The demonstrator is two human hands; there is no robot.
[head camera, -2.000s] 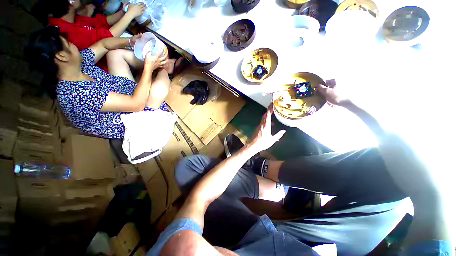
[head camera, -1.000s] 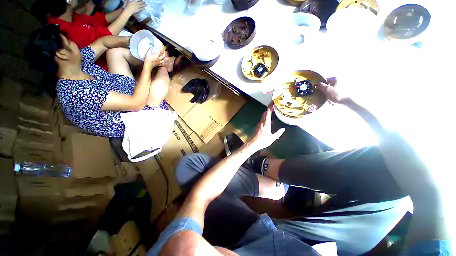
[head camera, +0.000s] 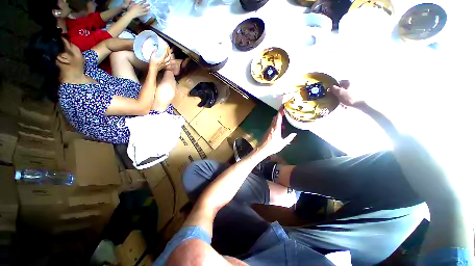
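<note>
A gold bowl [head camera: 307,108] with a small black square piece [head camera: 315,91] inside is at the white table's [head camera: 333,136] near edge, slightly tilted. My right hand [head camera: 348,95] grips its right rim, thumb toward the inside. My left hand [head camera: 275,136] is at its left rim, fingertips against the rim and thumb spread away. Whether the bowl's underside rests on the table is hard to tell. Another gold bowl [head camera: 276,58] with a dark square piece stands just beyond it.
Dark brown bowls [head camera: 248,34], a white bowl [head camera: 318,23] and a greyish bowl [head camera: 423,23] are on the glaring table. A neighbour [head camera: 94,98] at left holds a white bowl [head camera: 147,44]. Cartons, a bottle [head camera: 44,177] and a black crumpled thing [head camera: 204,94] lie at left.
My hands and the gold bowl have barely moved. The neighbour's white bowl has shifted slightly left and turned. The person in red has shifted their arms.
</note>
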